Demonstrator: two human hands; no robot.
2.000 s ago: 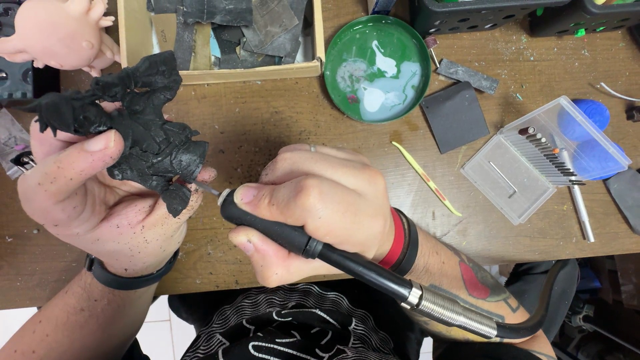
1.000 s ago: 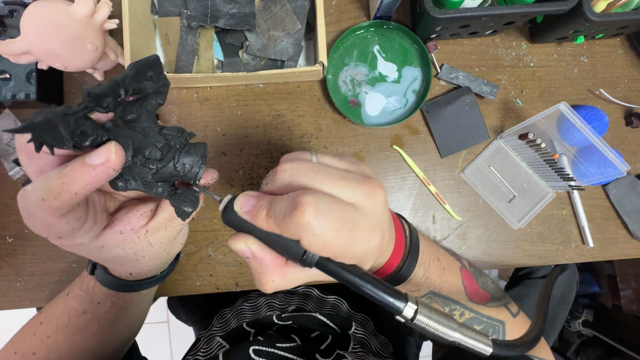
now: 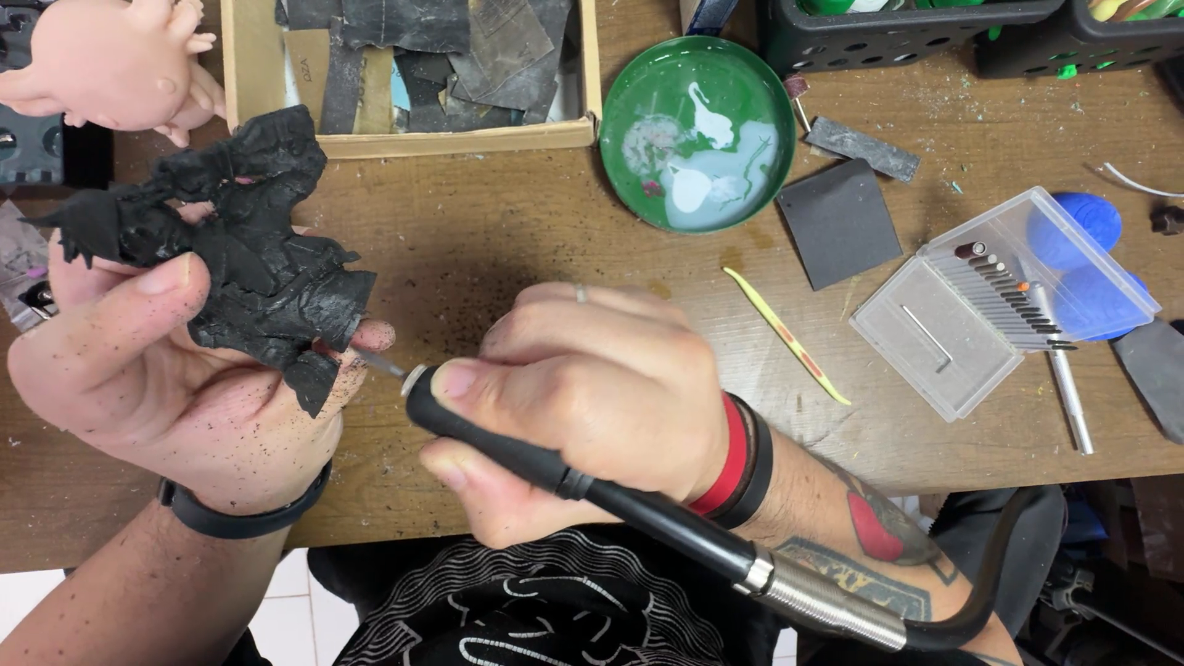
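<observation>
My left hand (image 3: 185, 388) grips a black sculpted figure (image 3: 268, 268) with spiky and folded parts, the thumb pressed on its front. Dark specks cover the palm and fingers. My right hand (image 3: 592, 398) is closed around the black handpiece of a flexible-shaft rotary tool (image 3: 490, 435). The thin metal bit (image 3: 379, 361) points left at the figure's lower edge, beside a fingertip of my left hand; whether it touches the figure cannot be told. The tool's spring-sleeved black cable runs down to the right across the forearm.
A cardboard box (image 3: 462, 141) of sandpaper pieces and a green dish (image 3: 698, 208) of whitish liquid lie beyond my hands. Rightward are a yellow modelling tool (image 3: 786, 335), a black square (image 3: 840, 224) and a clear case (image 3: 943, 338) of bits. A pink figure (image 3: 111, 65) is upper left.
The black figure in my left hand has shifted and turned slightly. My right hand keeps its hold on the rotary tool, with the bit staying near the figure's lower edge.
</observation>
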